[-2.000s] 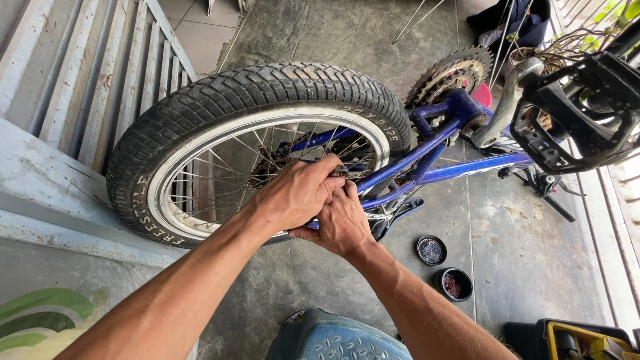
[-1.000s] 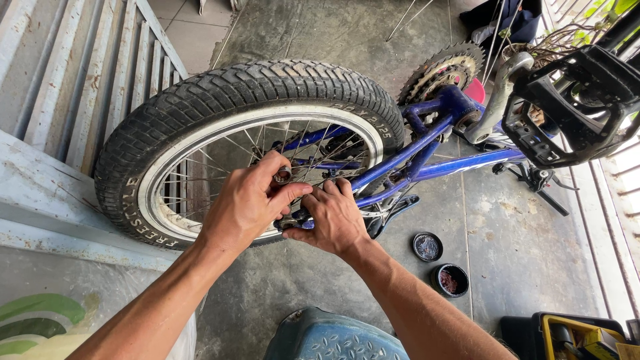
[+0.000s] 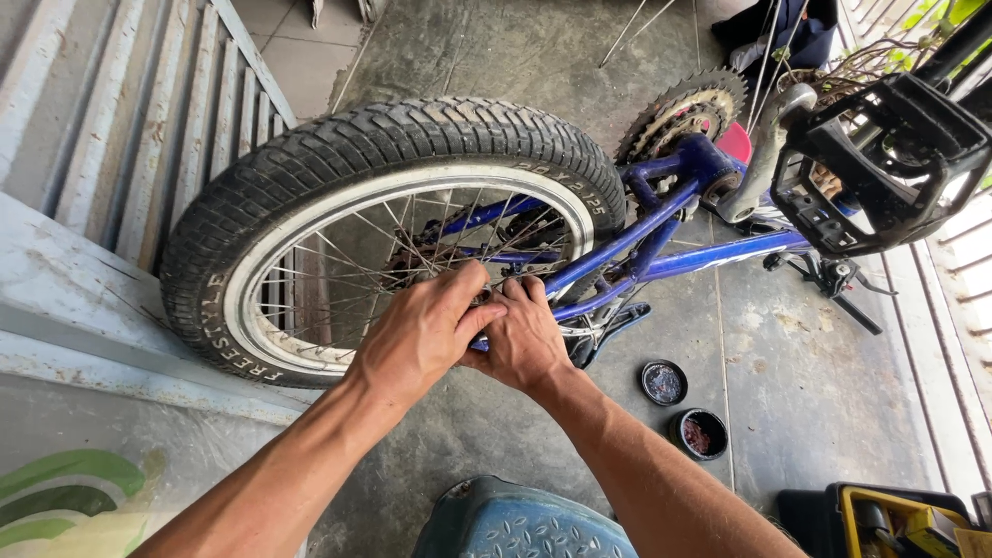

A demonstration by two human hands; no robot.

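A blue bicycle frame (image 3: 666,209) lies upside down, its spoked wheel with a black tyre (image 3: 387,139) and pale rim at the left. My left hand (image 3: 434,318) and my right hand (image 3: 519,329) meet at the near frame end beside the wheel's hub. The left thumb and fingers close over a small part at the right hand's fingertips; the fingers hide what it is. My right hand is curled around the frame end. Chainrings (image 3: 682,116) and a black pedal (image 3: 883,167) on a crank arm stand to the right.
Two small round black containers, one holding reddish-brown grease (image 3: 697,434), the other shallow (image 3: 663,383), sit on the floor. A blue plastic stool (image 3: 527,523) is in front of me, a toolbox (image 3: 833,511) at lower right. Metal slats (image 3: 186,101) stand left; handlebar (image 3: 841,291) rests right.
My left hand was raised apart from the right one a second ago, near a dark part at the hub; it has come down and right to meet the right hand.
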